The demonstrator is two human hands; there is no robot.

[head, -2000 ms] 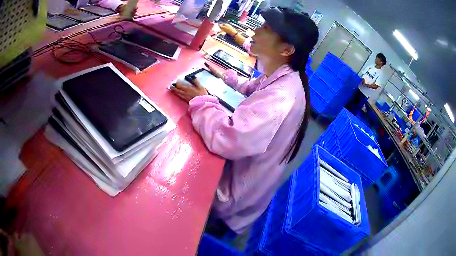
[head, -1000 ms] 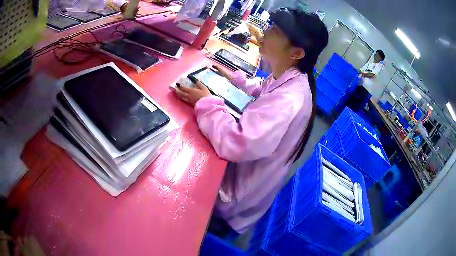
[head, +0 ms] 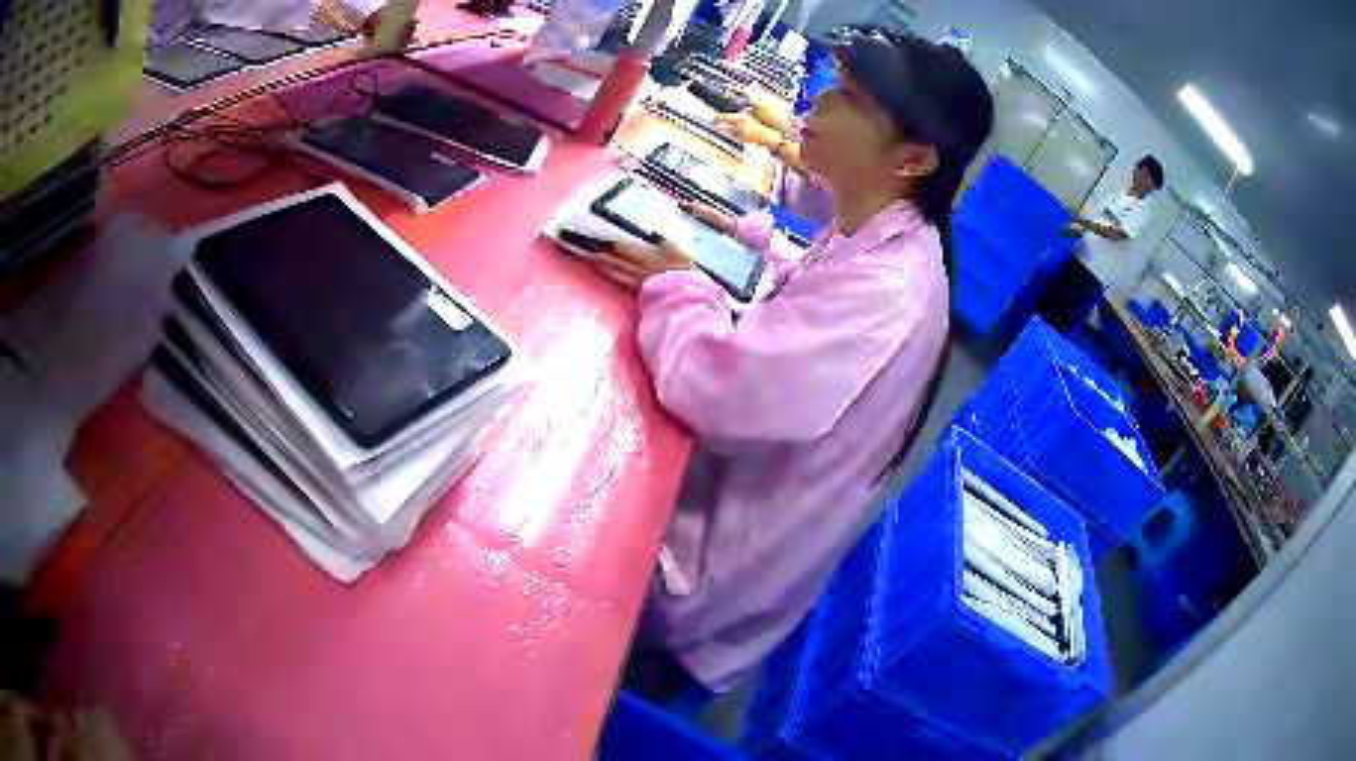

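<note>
Neither of my hands can be made out in the head view; a blurred brownish shape at the bottom left corner is too unclear to name. Nearest in front is a stack of sleeved tablets (head: 320, 491) on the red-pink mat (head: 431, 654). The top tablet (head: 350, 315) lies face up with a dark screen and a small white label near its right edge. White sleeves stick out unevenly below it.
Two dark tablets (head: 390, 161) and black cables (head: 223, 152) lie behind the stack. A yellow perforated basket (head: 60, 89) is at upper left. A person in a pink smock (head: 803, 387) handles a tablet (head: 654, 211) at right. Blue crates (head: 982, 595) stand on the floor.
The person in pink and the tablet in their hands have shifted to the right. The stack stays in place on the mat.
</note>
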